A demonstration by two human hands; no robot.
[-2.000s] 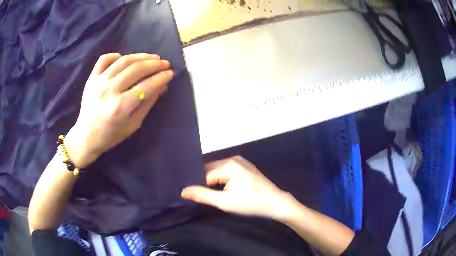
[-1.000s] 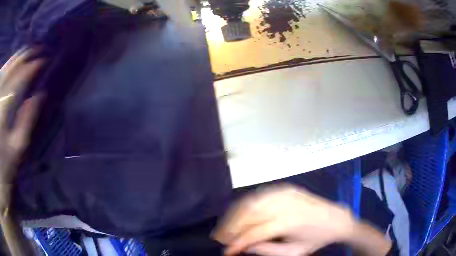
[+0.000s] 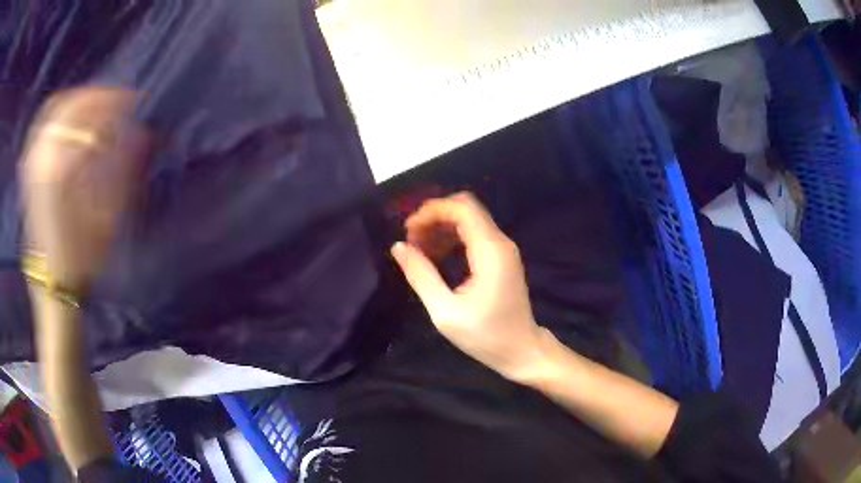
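Dark navy fabric (image 3: 255, 189) covers the left of the table and hangs over its front edge, wrinkled. A pale grey-white cloth edge (image 3: 189, 377) shows under its lower border. My left hand (image 3: 85, 179), blurred, is over the fabric at the left; whether it grips the cloth I cannot tell. My right hand (image 3: 481, 283) is in front of the table edge, beside the fabric's right border, fingers curled with thumb and fingertips a little apart and nothing seen between them. The sewing machine head is out of view.
The white table (image 3: 491, 75) has a printed ruler along its front edge. A dark strip (image 3: 782, 17) hangs over it at upper right. Blue plastic baskets (image 3: 694, 274) stand below at right, with navy and pale cut pieces (image 3: 802, 311). Another blue basket (image 3: 264, 429) is at lower left.
The view has tilted down, so machine bed and scissors have left the picture. The navy fabric lies wrinkled instead of smooth. My right hand's fingers are now curled.
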